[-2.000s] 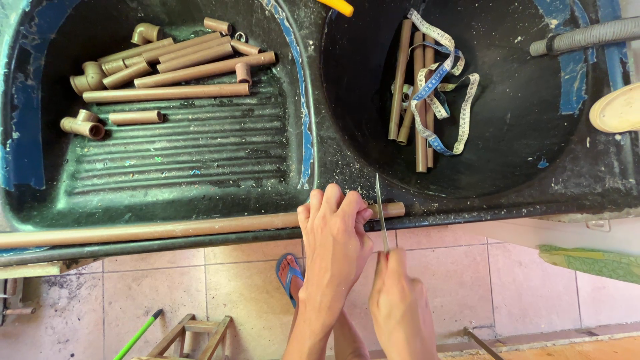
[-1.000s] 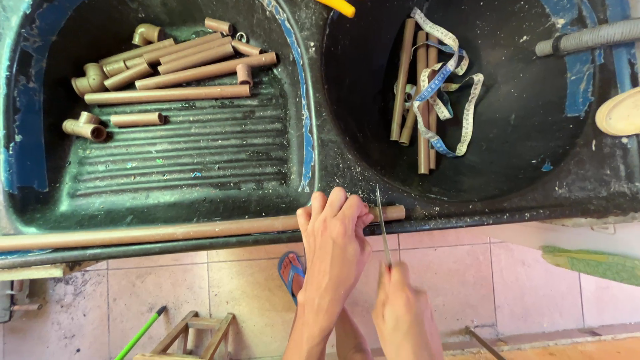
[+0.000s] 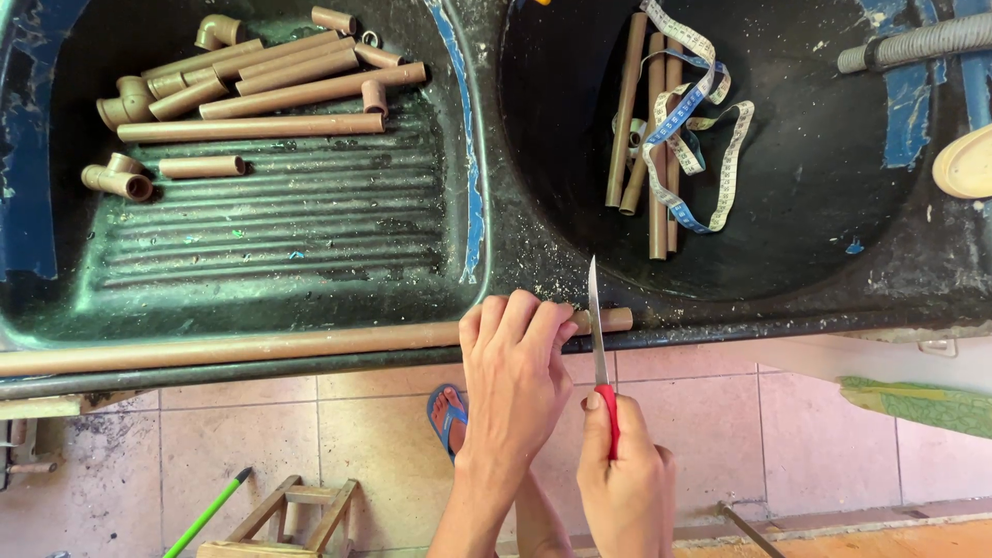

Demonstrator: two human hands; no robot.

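A long brown plastic pipe point(image 3: 310, 346) lies along the front rim of a black double sink. My left hand point(image 3: 515, 372) grips it near its right end, fingers wrapped over the top. My right hand point(image 3: 626, 473) holds a knife by its red handle. The narrow knife blade point(image 3: 596, 318) crosses the pipe just right of my left fingers, with a short pipe end sticking out beyond it. Whether the blade has cut into the pipe cannot be told. Pale shavings dot the rim around that spot.
Cut brown pipe pieces point(image 3: 252, 129) and fittings point(image 3: 118, 177) lie in the left basin. The right basin holds more pipes point(image 3: 657, 155) and a tangled tape measure point(image 3: 728, 167). A grey corrugated hose point(image 3: 914, 45) is at upper right. Below are a wooden stool point(image 3: 260, 546) and a green stick point(image 3: 208, 515).
The right hand and knife have shifted slightly along the blade's length, and the red handle shows more plainly now. My left hand keeps its hold on the pipe.
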